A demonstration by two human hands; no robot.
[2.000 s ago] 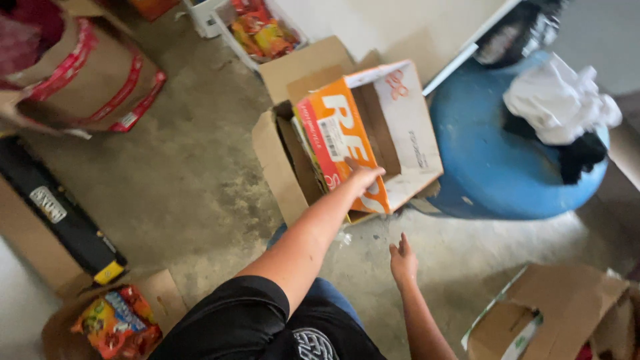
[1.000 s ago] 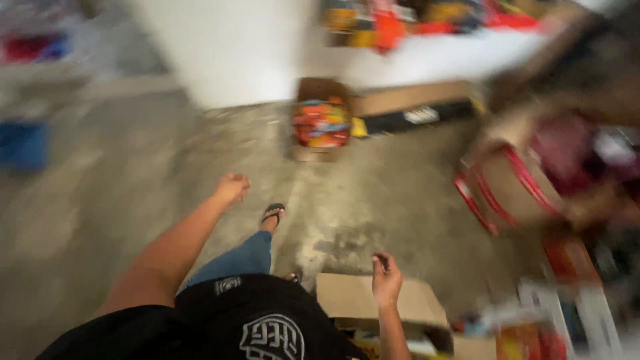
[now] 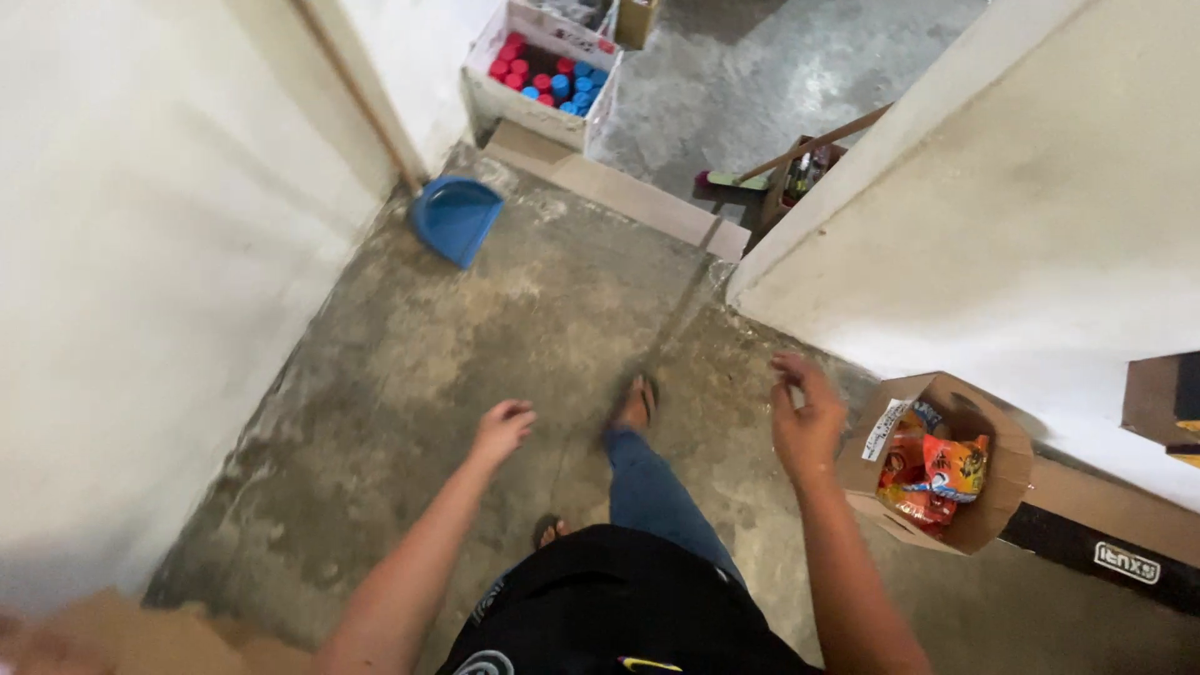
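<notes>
My left hand (image 3: 504,429) hangs over the concrete floor at the middle left, fingers loosely curled, with nothing in it. My right hand (image 3: 806,412) is held out to the right with the fingers bent apart, also holding nothing. Just right of it stands an open cardboard box (image 3: 1008,469) with orange snack packets (image 3: 954,466) inside. A blue dustpan (image 3: 457,220) with a long wooden handle leans in the corner ahead of my left hand. My sandalled foot (image 3: 637,403) is on the floor between the hands.
A flat cardboard strip (image 3: 628,195) lies across the doorway. Beyond it are a white box (image 3: 534,114) of red- and blue-capped containers and a broom (image 3: 741,181). Walls (image 3: 966,216) flank the opening. A long black box (image 3: 1087,560) lies at right, brown cardboard (image 3: 141,637) at lower left.
Two seconds ago my left hand was on an orange carton in an open box; it is now off it and holds nothing. The view has swung round to a doorway.
</notes>
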